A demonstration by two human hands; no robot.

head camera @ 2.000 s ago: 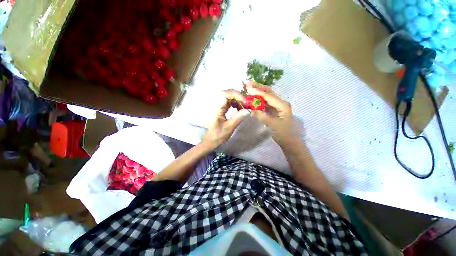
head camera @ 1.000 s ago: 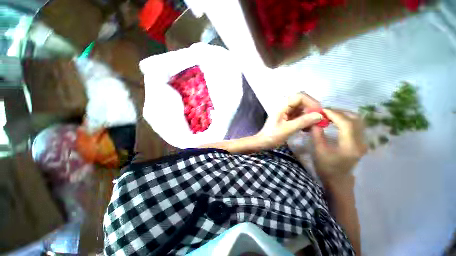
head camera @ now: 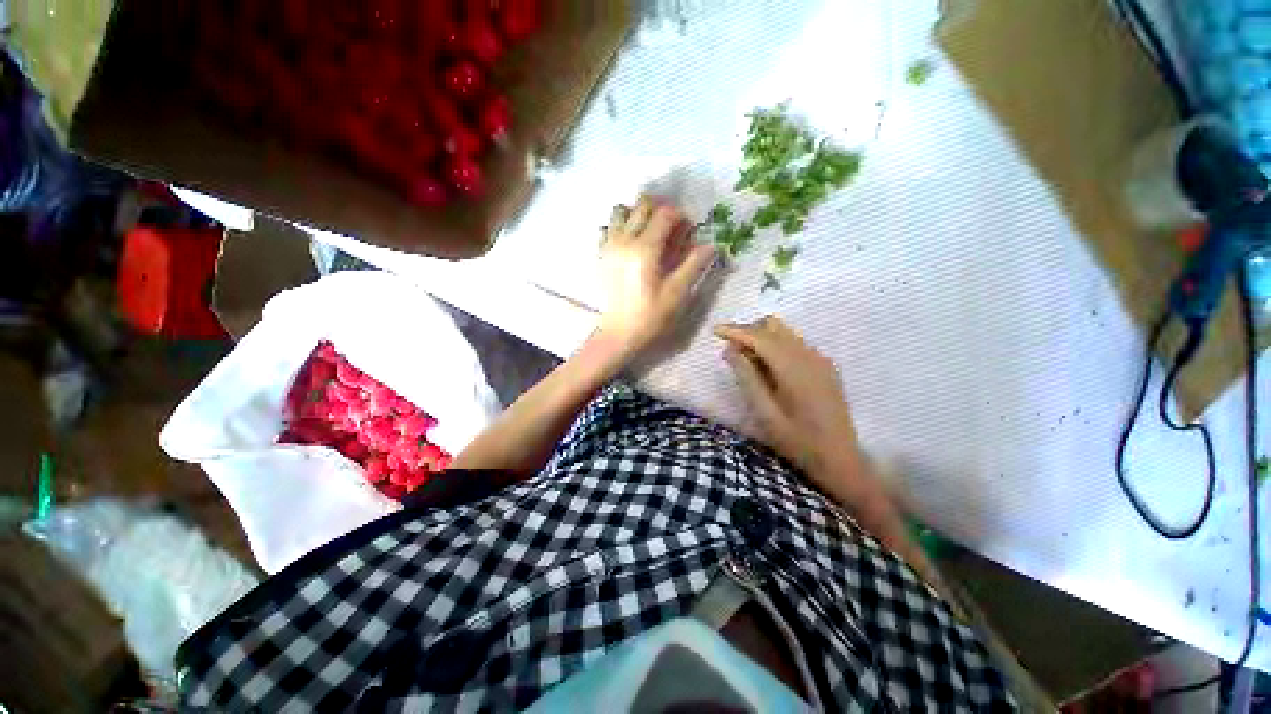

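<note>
The green star-shaped calyxes lie in a loose pile on the white table sheeting, with a few small ones at its near edge. My left hand rests low over the sheeting just left of the pile, fingers apart, its thumb side close to the nearest green pieces. No red head shows in it. My right hand is nearer my lap, below the pile, with its fingers curled inward. The inside of its grip is hidden.
A cardboard carton of glossy red heads stands at upper left. A white sack with pinkish-red pieces is beside my lap. At right are a glue gun, whitish round holder, cardboard sheet and looping black cord.
The red head that was between my hands is no longer visible. My hands have parted, the left now by the green pile. The view turned toward the sack, then back to the table.
</note>
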